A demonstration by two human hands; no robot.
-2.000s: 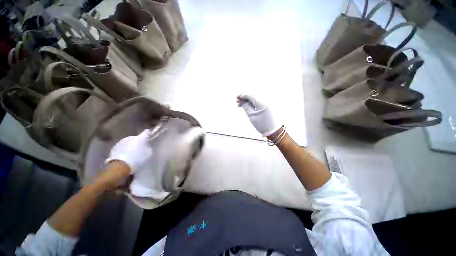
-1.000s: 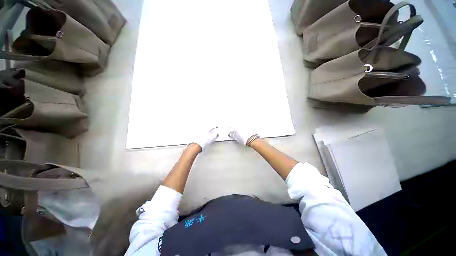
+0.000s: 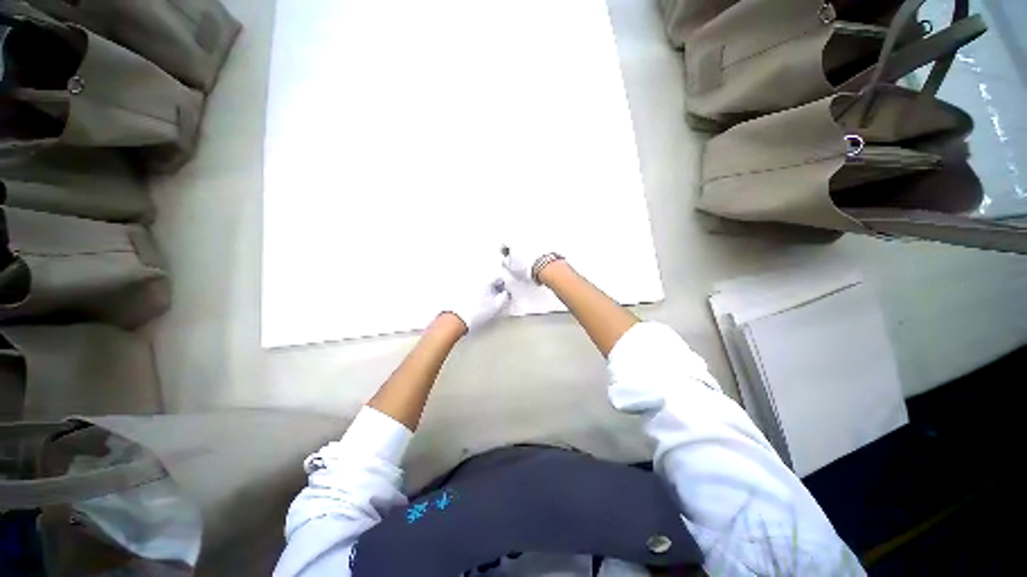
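Observation:
The tissue stack [image 3: 439,158] is a large bright white rectangle lying flat at the table centre. My left hand [image 3: 485,308], in a thin white glove, is at its near edge. My right hand [image 3: 520,265], also white-gloved with bracelets at the wrist, is just above and right of it, over the stack. The hands are close together at the fingertips. Glove and paper blend in the glare, so I cannot tell whether the fingers hold a sheet.
Taupe tote bags stand in a row at left [image 3: 118,96] and at right [image 3: 777,169]. A tote bag with white paper inside [image 3: 214,462] is at the lower left. A smaller white paper pad [image 3: 828,372] lies at the right table edge.
Two seconds ago my left hand was inside a tote bag; that bag now stands at lower left. Since one second ago my right hand has moved slightly up over the stack.

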